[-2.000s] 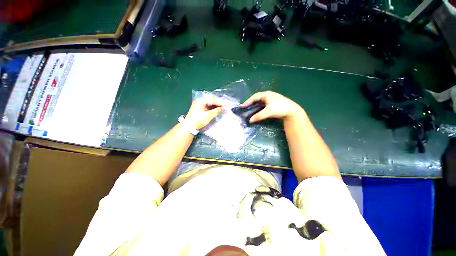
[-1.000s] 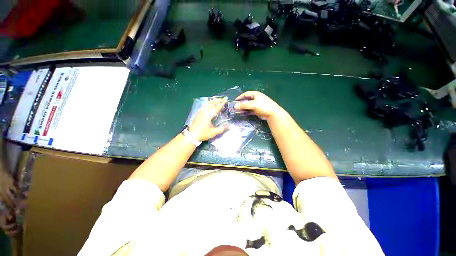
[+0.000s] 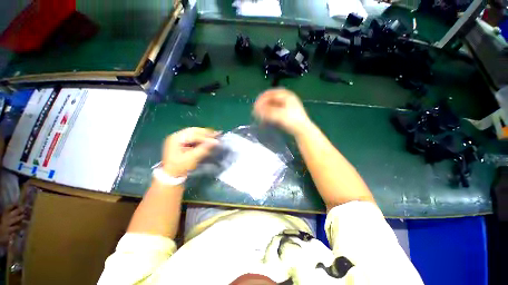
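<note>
A stack of clear poly bags, white with glare (image 3: 253,170), lies on the green bench in front of me. My left hand (image 3: 188,151) is at the left of the stack, fingers pinched on the edge of a bagged adapter (image 3: 210,161), a dark blurred lump in shiny plastic. My right hand (image 3: 278,108) is raised beyond the stack, fingers curled and blurred. I see nothing in it, but cannot tell how far its fingers are closed.
Black adapter piles lie at the far side (image 3: 384,47) and right (image 3: 437,128) of the bench. A white printed carton (image 3: 100,139) is at left, above a brown box (image 3: 83,234). A blue bin (image 3: 445,250) is below the edge. A person's hand (image 3: 12,218) shows at far left.
My hands have moved apart. My left hand has moved left with the bagged adapter; my right hand has come off the bags. The camera view has shifted, showing more of the far bench.
</note>
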